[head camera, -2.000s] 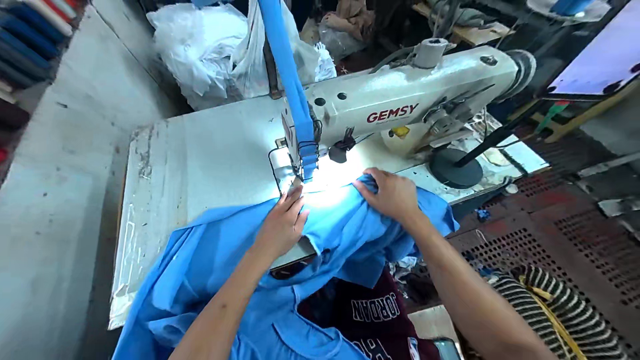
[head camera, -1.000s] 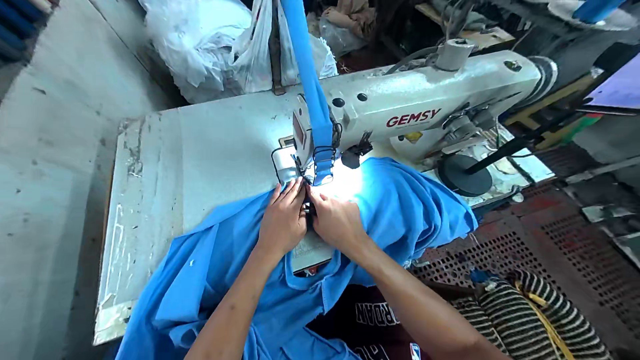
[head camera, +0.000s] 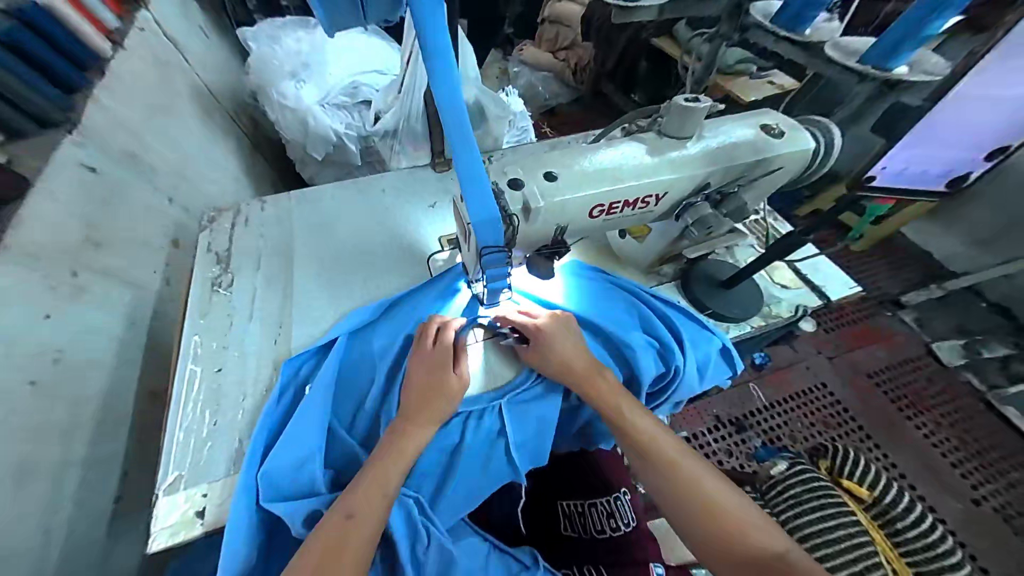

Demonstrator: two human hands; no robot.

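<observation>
A blue knit garment (head camera: 344, 400) lies spread under the head of a Gemsy industrial sewing machine (head camera: 640, 180), its rounded neck opening around the front of the needle area. My left hand (head camera: 436, 372) holds the edge of that opening on the left, just in front of the presser foot. On the right, my right hand (head camera: 552, 340) grips the edge with a small dark metal object at its fingertips, partly hidden. A long blue fabric strip (head camera: 460, 120) runs down from above into a wire guide (head camera: 494, 264) at the needle. Glare hides the stitching point.
Behind the worn white table (head camera: 248, 288) hang white plastic bags (head camera: 320, 88). A round black stand base (head camera: 722, 290) is at the machine's right, below blue thread cones (head camera: 912, 36). A striped fabric bundle (head camera: 864, 504) lies at the lower right. A grey wall (head camera: 96, 264) borders the left.
My hands, close together at the presser foot one second ago, are now farther apart. The garment has been turned, and its neck opening now shows between them.
</observation>
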